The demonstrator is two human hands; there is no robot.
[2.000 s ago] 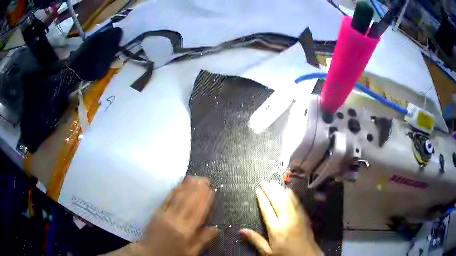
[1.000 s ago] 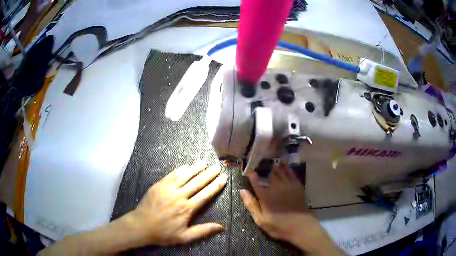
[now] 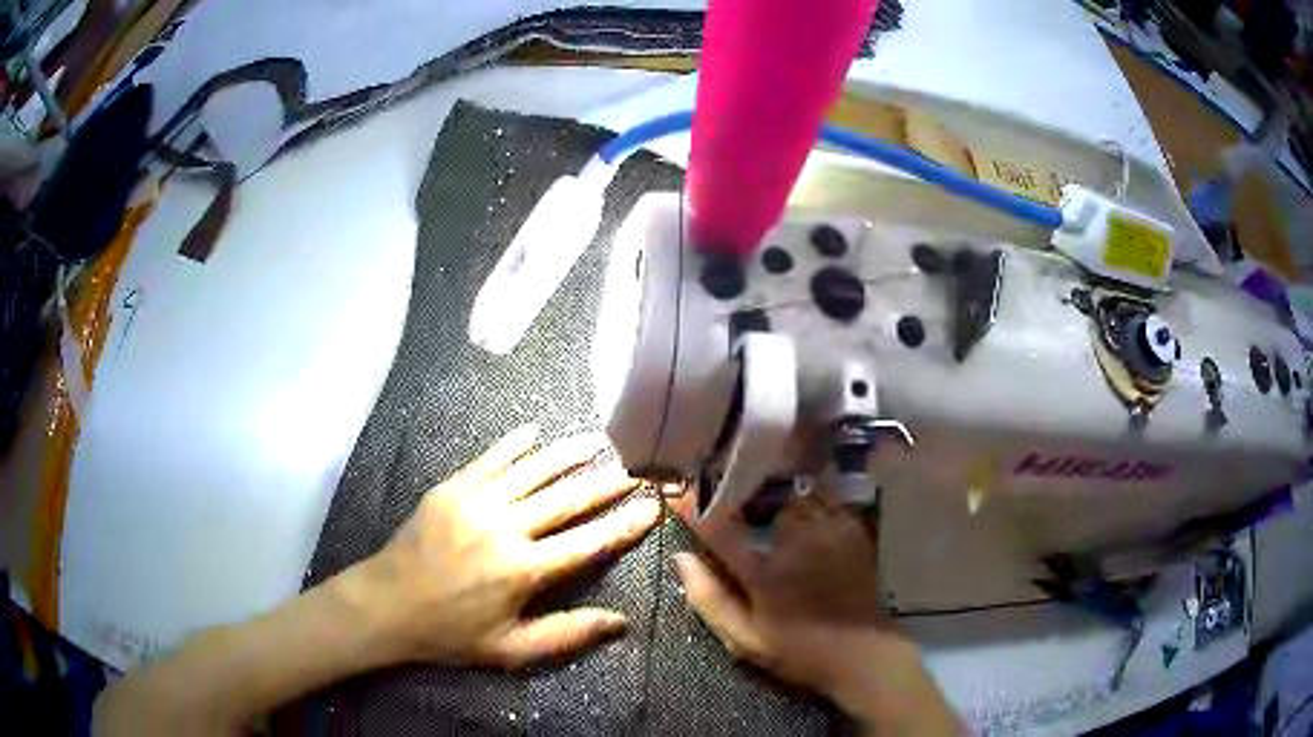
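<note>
A grey-black garment panel [image 3: 475, 346] lies on the white sheet [image 3: 245, 374] and runs under the head of the cream-white sewing machine [image 3: 950, 432]. A seam line runs down the panel toward me. My left hand [image 3: 497, 554] lies flat on the panel, fingers spread, fingertips just left of the needle area. My right hand [image 3: 792, 576] rests on the panel at the right of the seam, its fingers partly hidden under the machine head. The needle and presser foot are mostly hidden. A small red glow shows there.
A white lamp paddle [image 3: 536, 267] on a blue cable [image 3: 922, 173] hangs over the panel. A pink tube [image 3: 770, 115] stands on the machine head. Long dark cut pieces [image 3: 475, 58] lie behind. Dark fabric [image 3: 87, 187] is heaped at left.
The view has swung right since the oldest frame. Both hands moved to the needle area, the right one under the head. Since the middle frame, the panel has shifted slightly away from me.
</note>
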